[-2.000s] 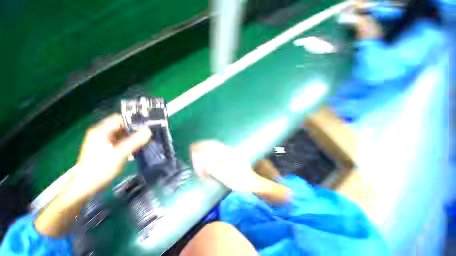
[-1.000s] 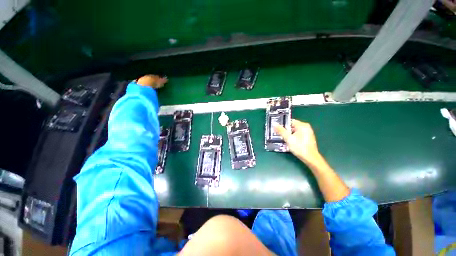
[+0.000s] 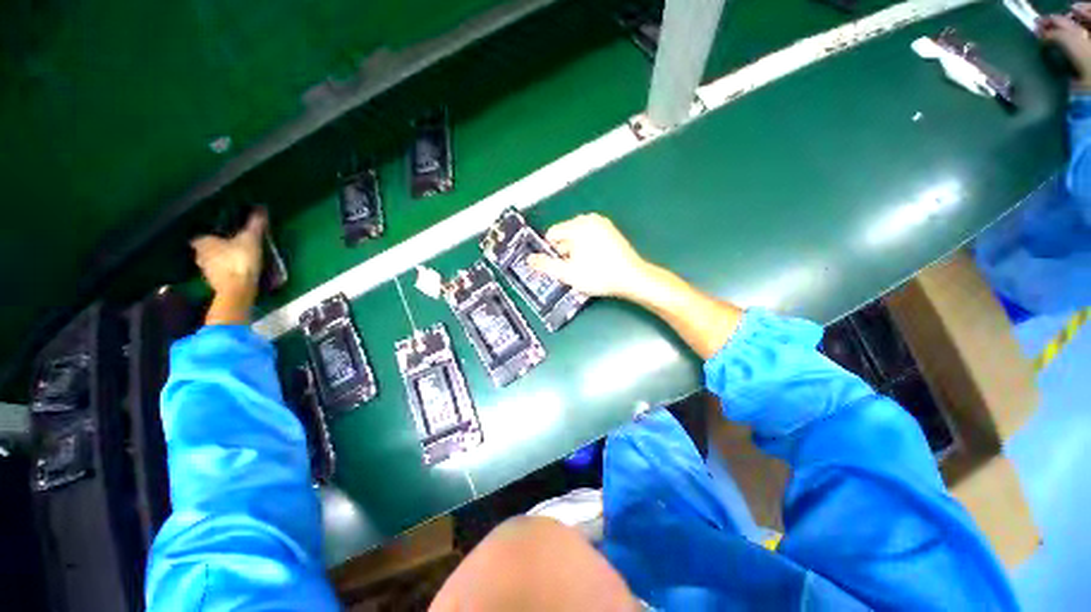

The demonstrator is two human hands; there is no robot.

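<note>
Several open phone bodies with black labelled batteries lie on the green bench mat; one stands near the middle (image 3: 438,397), another beside it (image 3: 494,325). My right hand (image 3: 598,257) rests on the rightmost phone body (image 3: 534,277), thumb on its battery, fingers at its right edge; it lies on the mat against its neighbour. My left hand (image 3: 235,257) reaches over the white rail onto the green belt, at a dark phone body (image 3: 275,257); whether it grips it is unclear. Two more phone bodies lie on the belt, one of them nearer the rail post (image 3: 432,155).
White rail (image 3: 538,185) with an upright post (image 3: 687,60). Small white clump (image 3: 428,282) by the rail. Black foam trays (image 3: 108,514) with phone bodies at left. Cardboard carton (image 3: 957,347) with black trays below the bench at right. Another person's hand (image 3: 1067,42) at far right.
The view has turned, showing more bench at right. My right hand has brought its phone body next to its neighbour. My left hand is now at a dark phone body on the belt.
</note>
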